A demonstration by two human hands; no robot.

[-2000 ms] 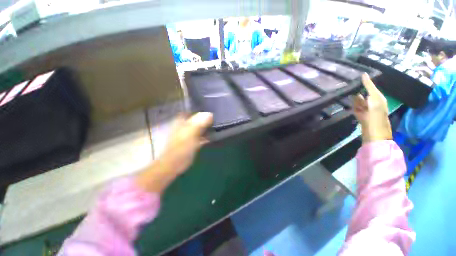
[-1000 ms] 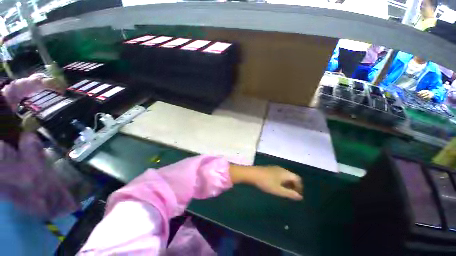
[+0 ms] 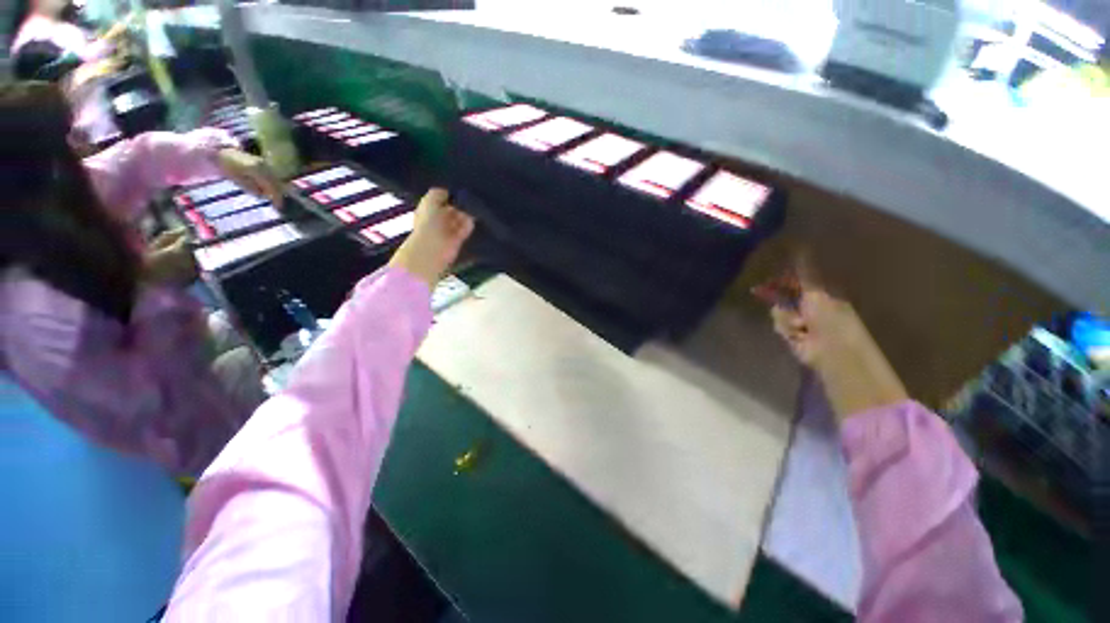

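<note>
A tall stack of black phone trays (image 3: pixel 584 250) stands in front of me, with five lit phones (image 3: pixel 603 151) in the top tray, showing white screens with red at the lower edge. My left hand (image 3: pixel 435 235) is at the left end of the stack, fingers curled; whether it grips a tray edge is unclear. My right hand (image 3: pixel 813 321) is just beyond the stack's right end, with blurred fingers partly curled. I cannot tell whether it touches or holds anything.
Cream board (image 3: pixel 621 426) and pale grey board (image 3: pixel 818 505) lie on the green bench (image 3: pixel 536 535). A small gold-yellow item (image 3: pixel 466 461) lies left of them. A white shelf (image 3: pixel 682 73) runs overhead. A person in pink (image 3: pixel 110 329) works at left beside other lit phone trays (image 3: pixel 237 225).
The view has swung left from the dark phone tray, which is now out of view. My left hand has moved up to the tray stack, and my right hand has come into view.
</note>
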